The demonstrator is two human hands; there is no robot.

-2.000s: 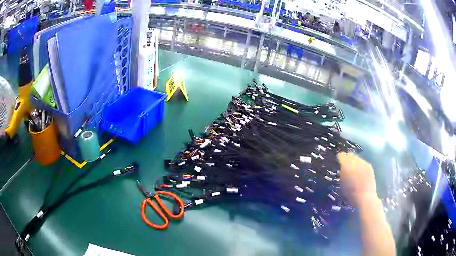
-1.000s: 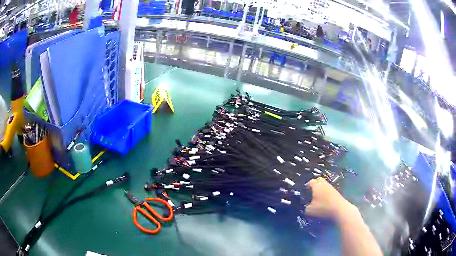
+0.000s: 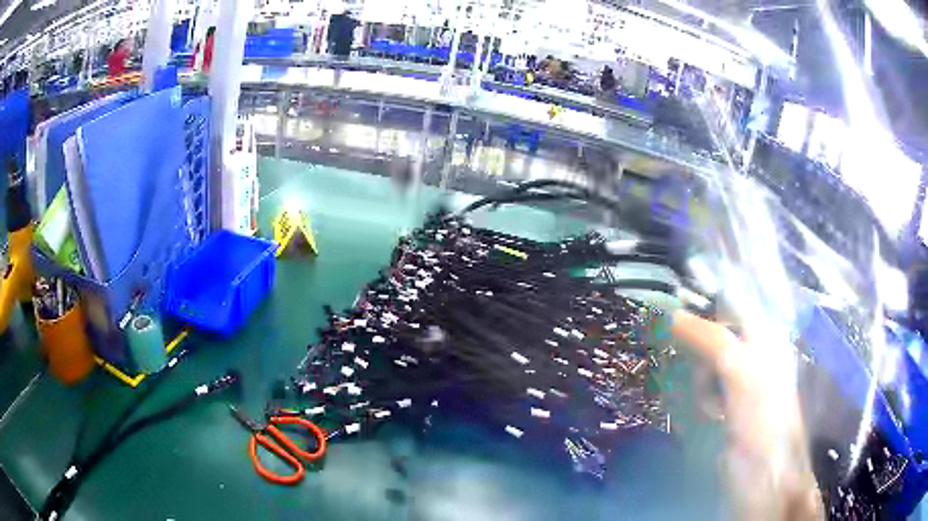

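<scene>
A large pile of black wire harnesses (image 3: 488,326) with white marker labels lies in front of me. My right hand (image 3: 733,356), bare and motion-blurred, is at the right of the pile. It appears closed on a black wire harness (image 3: 555,190), which arcs blurred over the back of the pile with its ends near my fingers; the exact grip is not clear. My left hand is not in view. Orange-handled scissors (image 3: 288,445) lie at the pile's front left. A single black harness (image 3: 137,419) lies further left.
A blue bin (image 3: 222,283), a yellow stand-up sign (image 3: 295,233), a file rack with blue folders (image 3: 132,183), an orange pen cup (image 3: 64,341) and a teal cylinder (image 3: 147,343) stand at the left. More harnesses (image 3: 865,488) lie at the lower right beside blue containers.
My right hand was low over the pile's right side; it has moved right and up, and a harness now arcs above the pile. The camera view has shifted, moving the bench items left and down.
</scene>
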